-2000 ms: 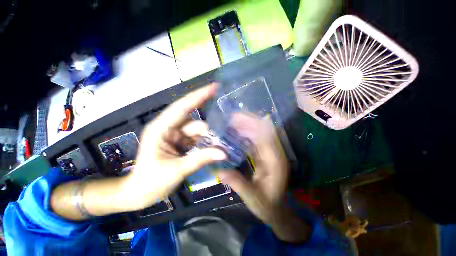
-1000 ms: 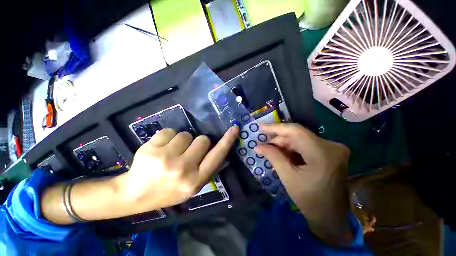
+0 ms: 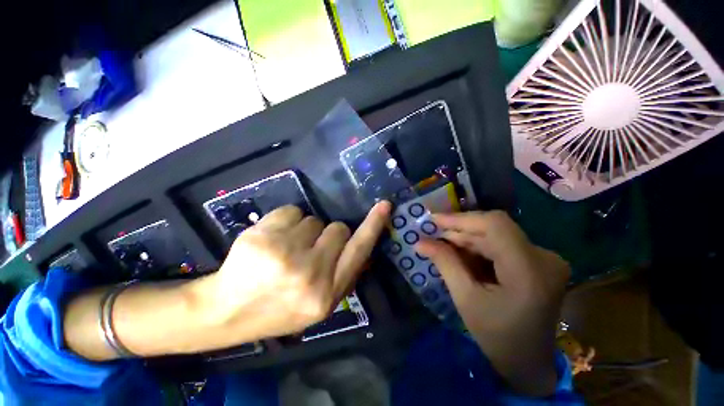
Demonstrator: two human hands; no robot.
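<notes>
A clear adhesive ring sheet (image 3: 413, 235) with rows of dark rings lies slantwise over the camera area of the rightmost phone (image 3: 429, 143) in the black foam tray (image 3: 317, 119). My right hand (image 3: 496, 281) pinches the sheet's right edge between thumb and fingers. My left hand (image 3: 294, 266) has its index finger extended, the tip touching the sheet's left edge; the other fingers are curled and I see nothing held in them. The sheet's blank upper end sticks out over the tray. A second phone (image 3: 266, 202) lies in the pocket left of it, partly behind my left hand.
More phones (image 3: 147, 250) sit in the tray's left pockets. Tweezers (image 3: 228, 43) lie on white paper at the back. Another phone with a battery (image 3: 363, 30) lies on the lime-green pad (image 3: 452, 17). A pink fan (image 3: 611, 103) stands at right. Orange-handled cutters (image 3: 68, 176) lie at left.
Both hands first handled the blurred sheet above the tray, then brought it over the rightmost phone. Over the last second, hands and sheet have barely moved relative to the phone; the view has shifted slightly.
</notes>
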